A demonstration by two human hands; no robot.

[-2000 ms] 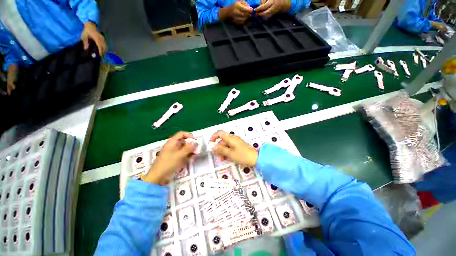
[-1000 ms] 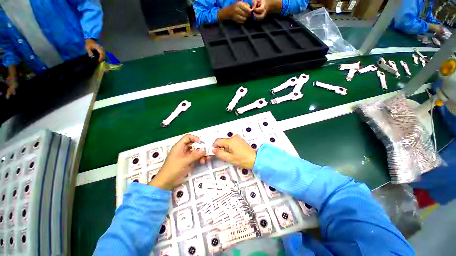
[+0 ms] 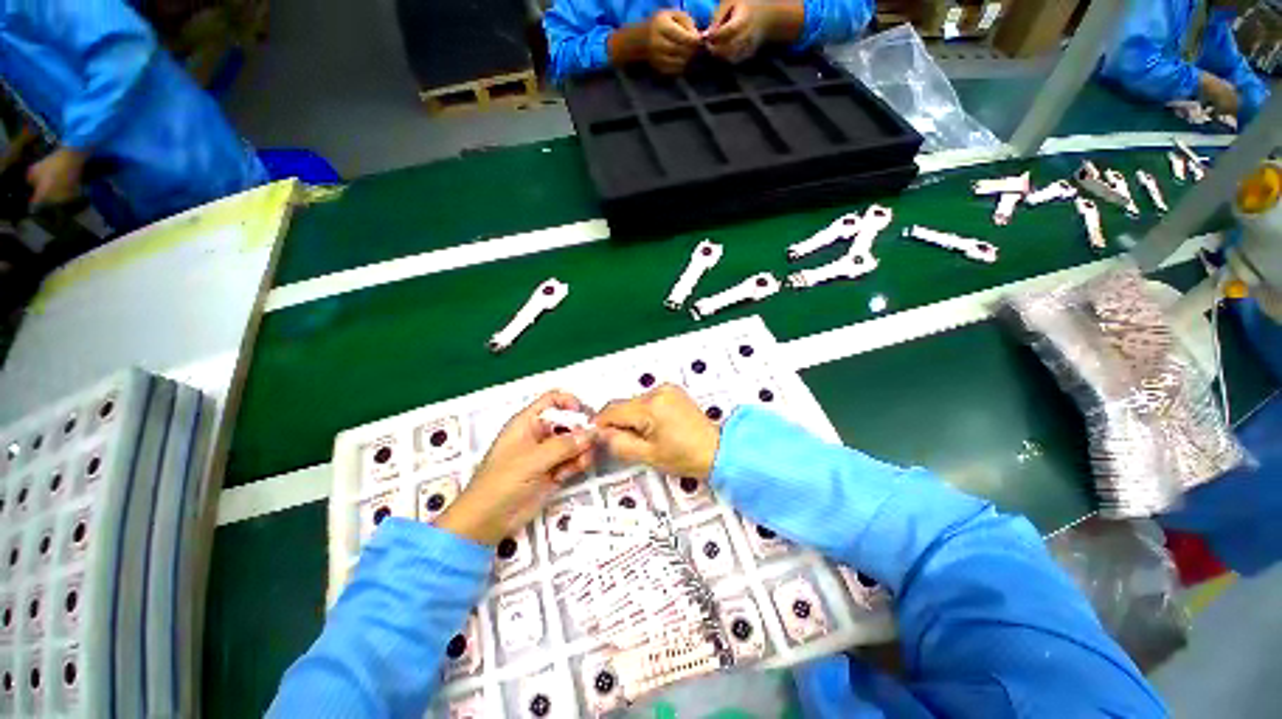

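Note:
My left hand (image 3: 523,466) and my right hand (image 3: 658,430) meet above the white parts tray (image 3: 342,527). Between their fingertips is a small pale part (image 3: 567,419), mostly covered by the fingers; its exact shape cannot be told. The left fingers hold it and the right fingertips pinch its right end. The tray cells hold square parts with dark round centres, such as one square part (image 3: 439,437) at the upper left. A pile of narrow strip parts (image 3: 640,590) lies on the tray below my hands.
Key-shaped units (image 3: 529,315) lie scattered on the green belt (image 3: 380,337). A black tray (image 3: 745,134) stands beyond, with a worker's hands above it. A tray stack (image 3: 134,548) stands at left. A filled plastic bag (image 3: 1132,379) and a metal post (image 3: 1076,77) are at right.
The key-shaped units have moved right along the belt. The worker at left has turned away and the black tray there is gone. My hands have come together on the small part.

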